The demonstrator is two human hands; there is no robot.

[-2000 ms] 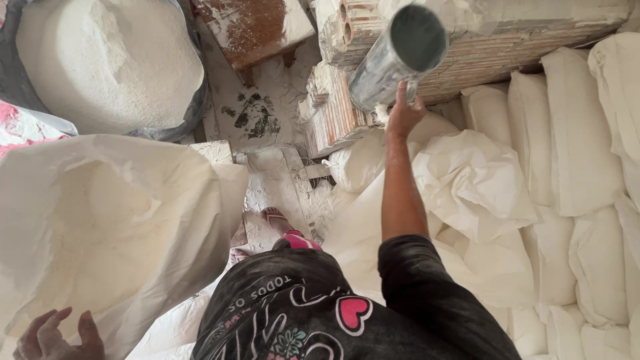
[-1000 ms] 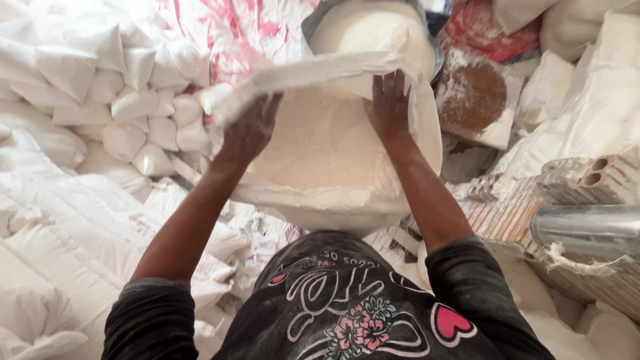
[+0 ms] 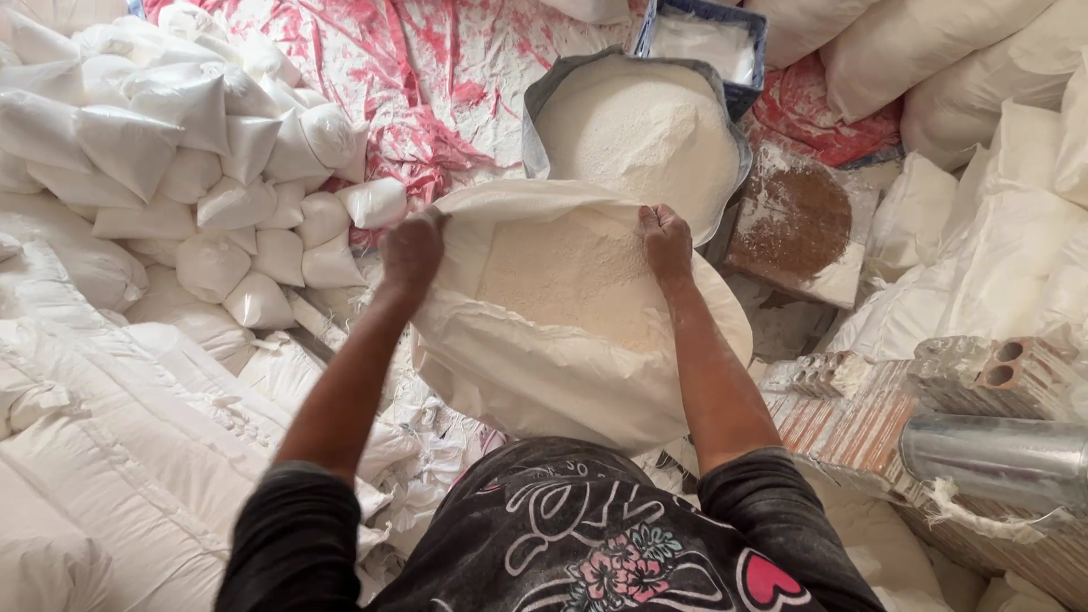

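In the head view a large white sack stands open before me, with pale powder inside. My left hand grips the left side of its rim. My right hand pinches the rim at the right, thumb and fingers closed on the cloth. Just beyond the sack a wide round container holds a heap of white powder. A metal cylinder with a cord-wrapped handle lies on hollow clay bricks at the right.
Many small filled clear bags are piled at the left, above large white sacks. A blue crate is behind the round container. A powder-dusted wooden stool or block stands right of it. More full sacks line the right side.
My right hand held the metal cylinder two seconds ago; the cylinder now lies on the bricks. Both hands, spread at the sack's mouth a second ago, now grip its rim. The view has swung considerably.
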